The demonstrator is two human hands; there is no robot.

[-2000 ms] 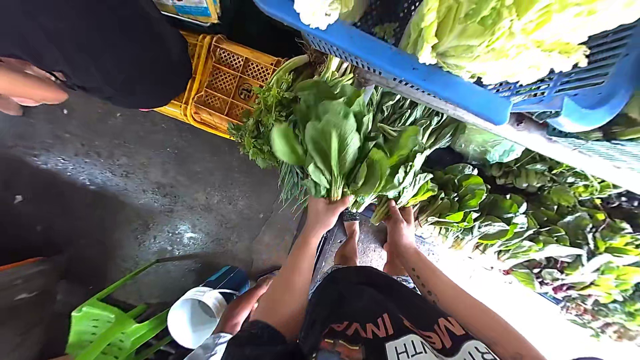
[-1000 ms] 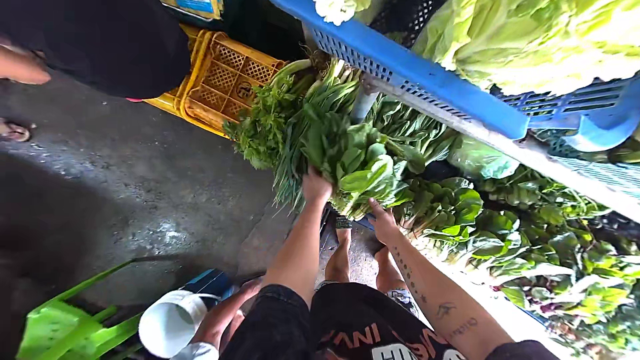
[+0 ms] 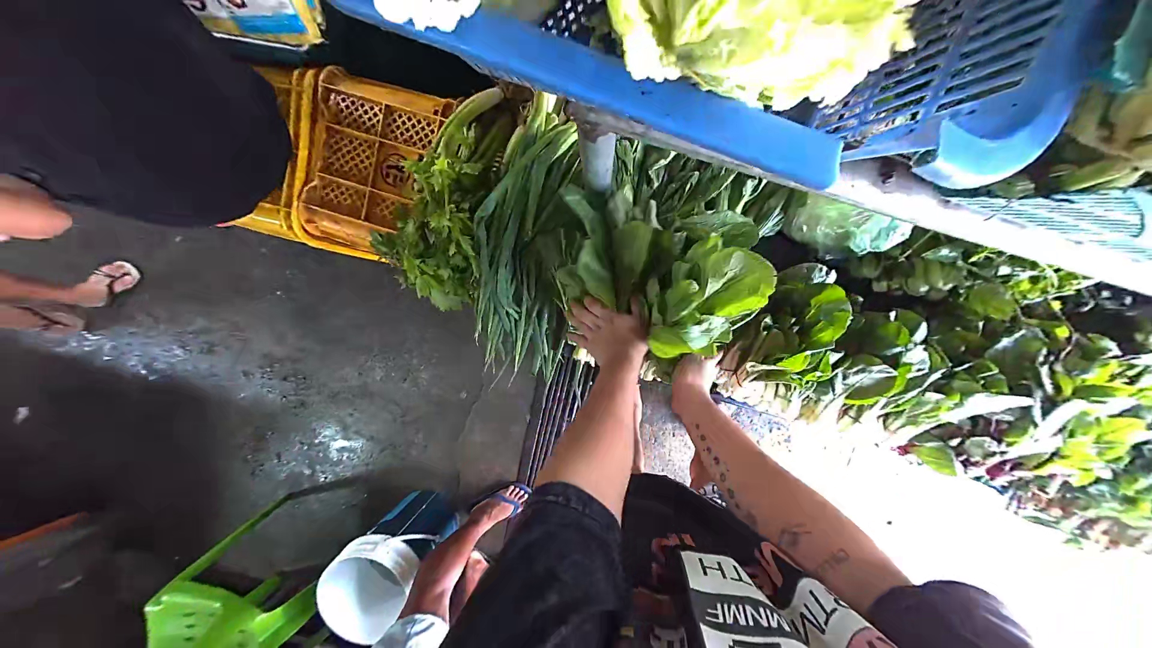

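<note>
Bunches of broad-leaved greens (image 3: 720, 288) lie in front of me below the blue crate. My left hand (image 3: 612, 333) rests on the left-hand leaves, fingers spread; whether it grips any stems is not clear. Lower right, my right hand (image 3: 697, 371) is at the base of the leafy bunch, its fingers partly hidden by leaves. Long green onion leaves (image 3: 517, 234) hang just left of my left hand, and leafy celery (image 3: 436, 238) is beside them. More leafy bunches (image 3: 864, 351) spread to the right.
A blue plastic crate (image 3: 720, 135) with lettuce overhangs the greens, beside a metal post (image 3: 597, 157). Yellow crates (image 3: 346, 162) stand left, near a person in dark clothing (image 3: 135, 108). A white bucket (image 3: 367, 589), a green plastic chair (image 3: 207, 612) and another person's leg (image 3: 450, 558) are at lower left.
The bunches held up between my hands two seconds ago are now down among the other greens. My left hand has moved from the stems onto the leaves.
</note>
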